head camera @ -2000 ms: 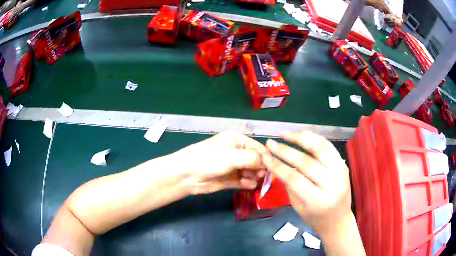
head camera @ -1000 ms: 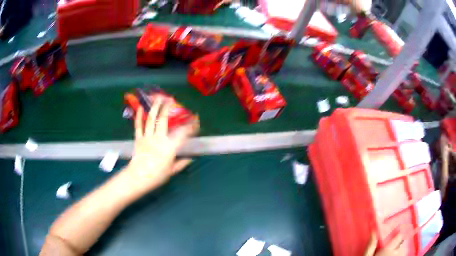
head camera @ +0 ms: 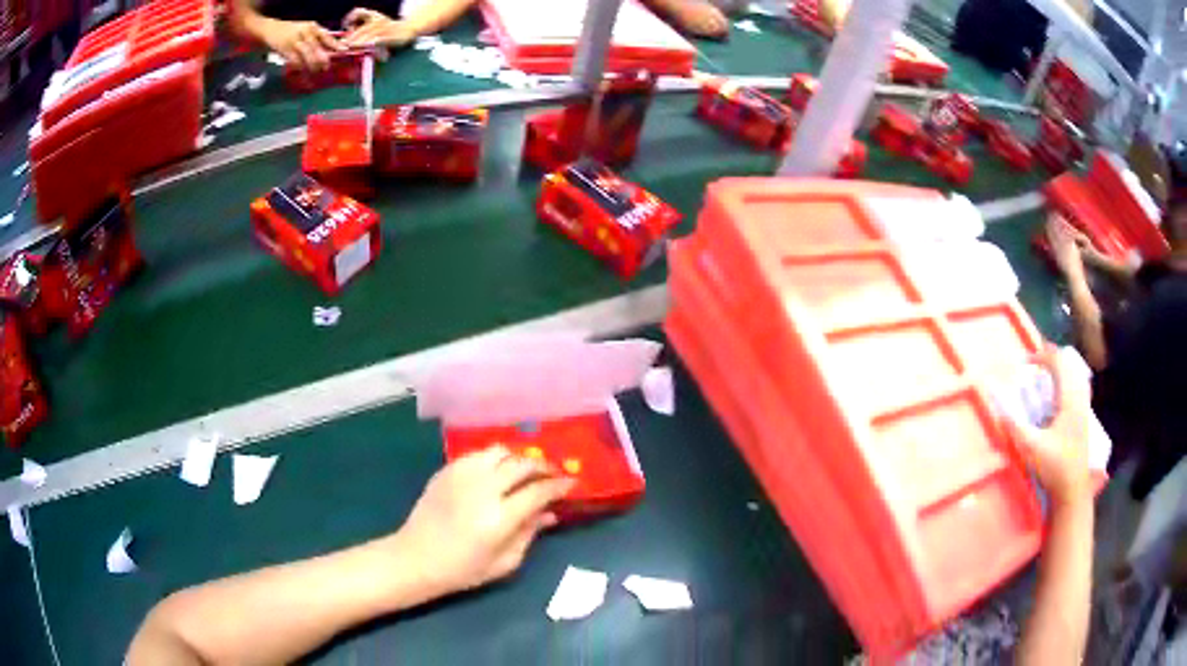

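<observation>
An open red retail carton (head camera: 599, 471) lies on the near green surface, its pale flap (head camera: 534, 377) raised at the back, with small yellow spots inside. My left hand (head camera: 482, 518) grips its front left side, fingers curled over the edge. At the right stands a tilted stack of red compartment trays (head camera: 781, 442). My right hand (head camera: 1057, 423) is at the top tray's right side, over a white item (head camera: 1028, 388) in a pocket. Its fingertips are partly hidden, so its grip is unclear.
Closed cartons (head camera: 319, 232) stand on the green belt (head camera: 443, 260) beyond the pale rail (head camera: 300, 410). Paper scraps (head camera: 578, 592) lie nearby. A grey post (head camera: 846, 85) slants behind the trays. Another person's hands (head camera: 339, 39) work across the belt.
My left hand has left the closed carton on the belt and now holds an open one nearer me. My right hand has moved up along the tray. The view has shifted right.
</observation>
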